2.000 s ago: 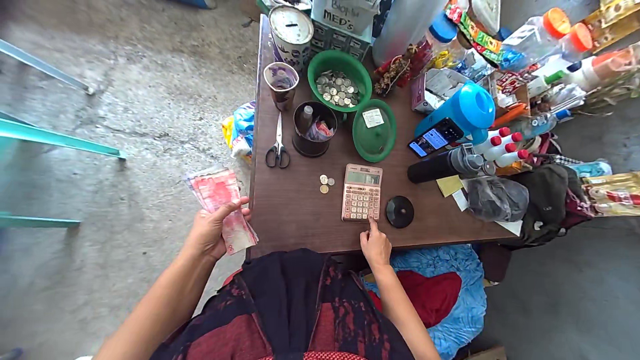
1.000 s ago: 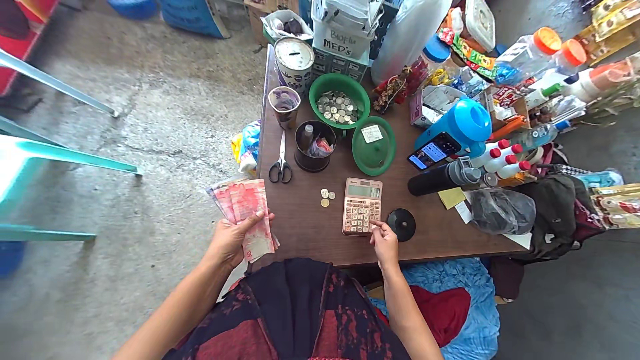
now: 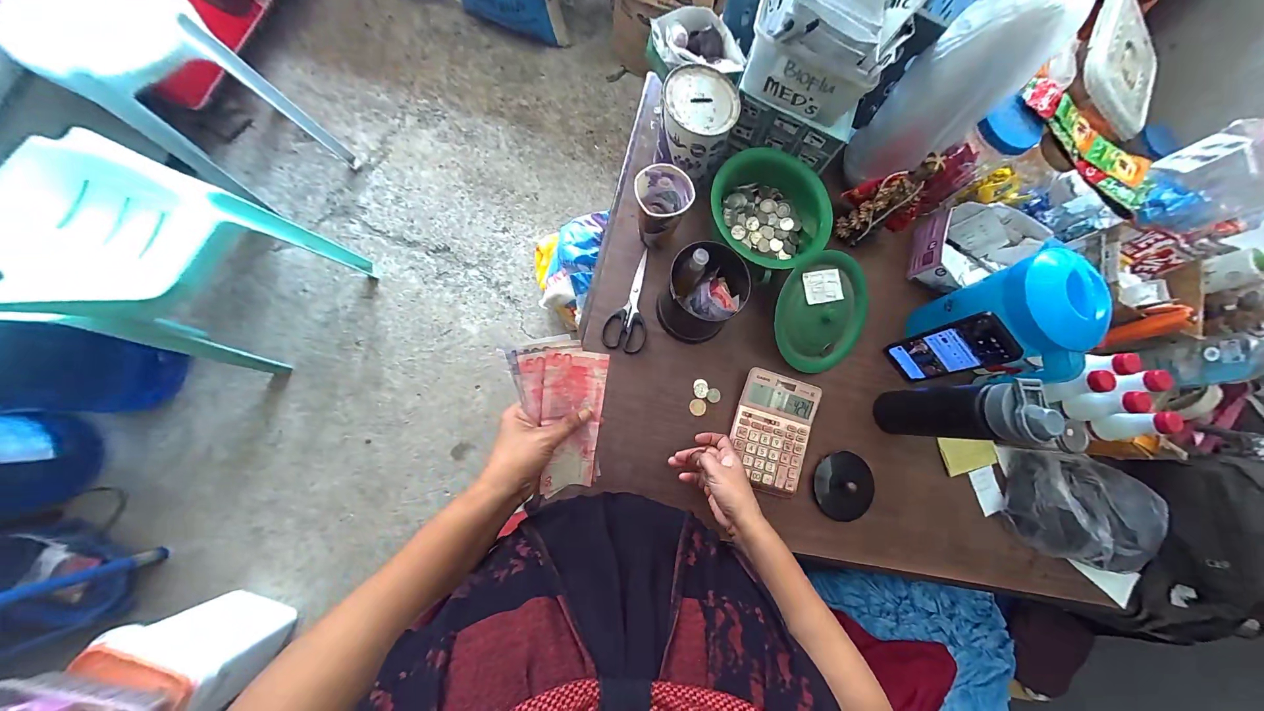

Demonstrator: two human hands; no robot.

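Note:
My left hand (image 3: 533,449) grips a fan of banknotes (image 3: 561,400), mostly red, at the left edge of the brown table. Just left of a pink desk calculator (image 3: 775,430), my right hand (image 3: 719,474) hovers with bent fingers and nothing in it. Several coins (image 3: 699,389) lie on the table above that hand. A green bowl of coins (image 3: 765,212) stands farther back, its green lid (image 3: 821,311) beside it. Scissors (image 3: 627,321) rest near a dark cup (image 3: 703,291) that holds a small bottle and crumpled things. A round black lid (image 3: 843,486) lies right of the calculator.
A coin-slot can (image 3: 700,104) and a plastic cup (image 3: 664,197) stand at the back left. To the right are a phone (image 3: 953,346) leaning on a blue jug (image 3: 1037,296), a black bottle (image 3: 928,410) and red-capped bottles (image 3: 1121,395). Green plastic chairs (image 3: 109,217) stand on the floor at left.
My right hand has moved left off the calculator keys, where its finger was before. My left hand still holds the banknotes. The view has shifted.

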